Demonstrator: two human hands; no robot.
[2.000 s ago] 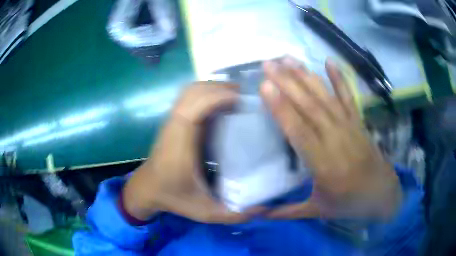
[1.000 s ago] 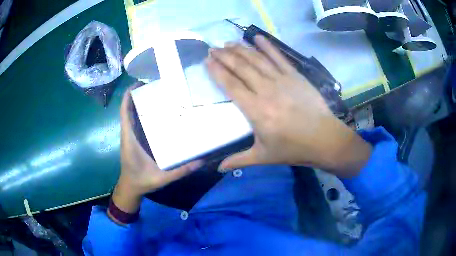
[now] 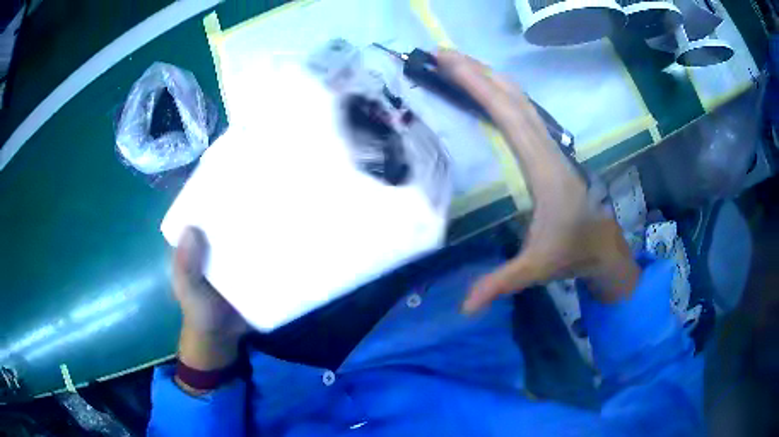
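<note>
A white box-shaped device body, washed out by glare, is held tilted in front of me. A dark open part with blurred internals shows on its right side. My left hand grips its lower left edge, thumb on the white face. My right hand is off the device to its right, fingers and thumb spread. It reaches over the black electric screwdriver, which lies on the white sheet with its tip to the upper left. Whether the fingers touch the screwdriver I cannot tell.
A rolled-open clear screw bag with dark contents stands on the green bench at left. White units with round bases stand at upper right. White plates with holes are below the bench edge at right.
My right hand has let go of the device and moved right, opening. The device has turned in my left hand, so its dark internals now show.
</note>
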